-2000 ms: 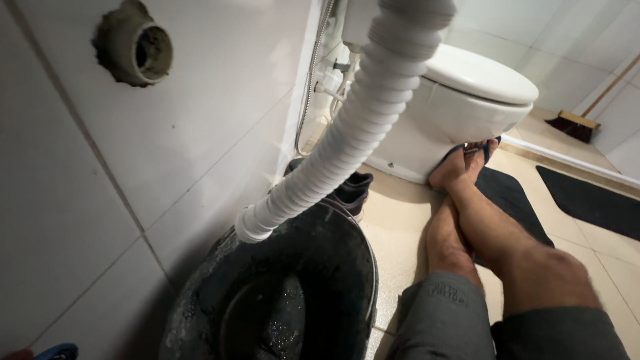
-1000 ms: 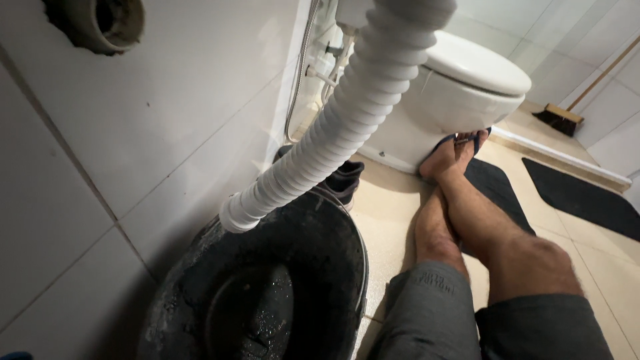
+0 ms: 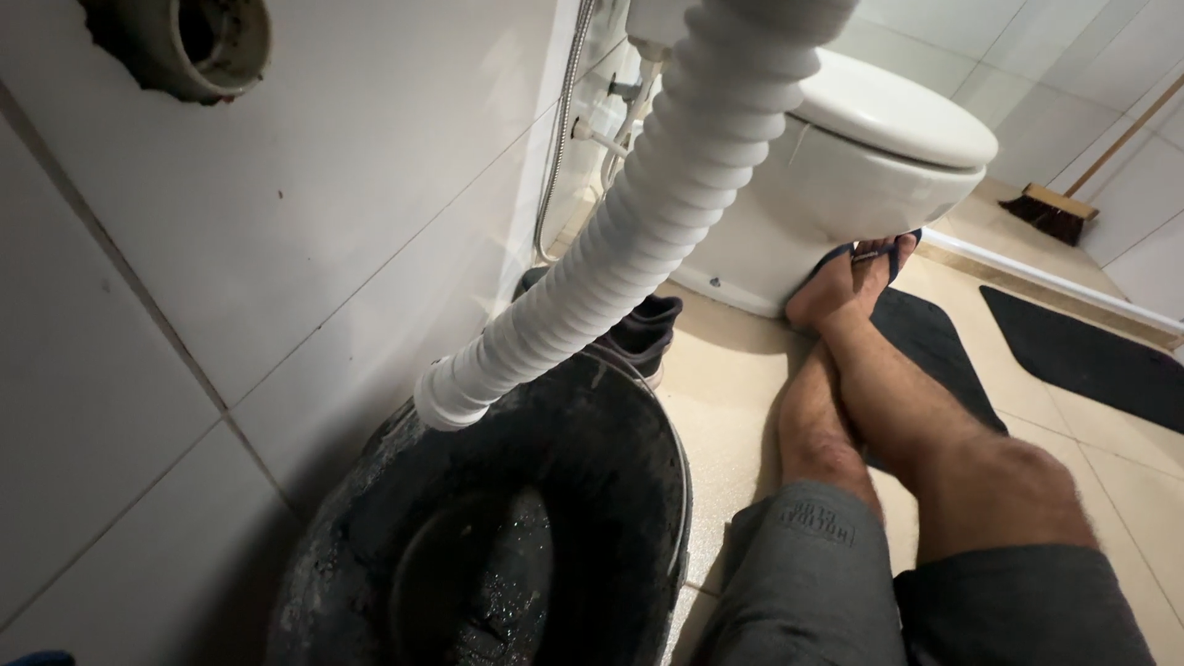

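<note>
Neither of my hands shows in the head view. A white corrugated plastic drain hose [image 3: 638, 222] hangs from the top of the view, its lower end over the rim of a black bucket [image 3: 620, 444]. The bucket has a wire handle, and its inside looks wet and dirty. At the upper left, a pipe stub [image 3: 250, 46] sticks out of a ragged hole in the white tiled wall [image 3: 370, 176]. Where the hose's upper end goes is out of view.
My crossed legs [image 3: 925, 407] stretch over the floor tiles towards a white toilet [image 3: 832, 185]. Dark shoes [image 3: 647, 328] stand behind the bucket. Black mats [image 3: 1091, 361] lie on the floor, and a broom [image 3: 1050, 208] leans at the upper right. A metal shower hose [image 3: 558, 139] hangs beside the wall.
The view has shifted somewhat, bringing the pipe stub nearer the top edge. Hose and bucket keep about the same places relative to each other.
</note>
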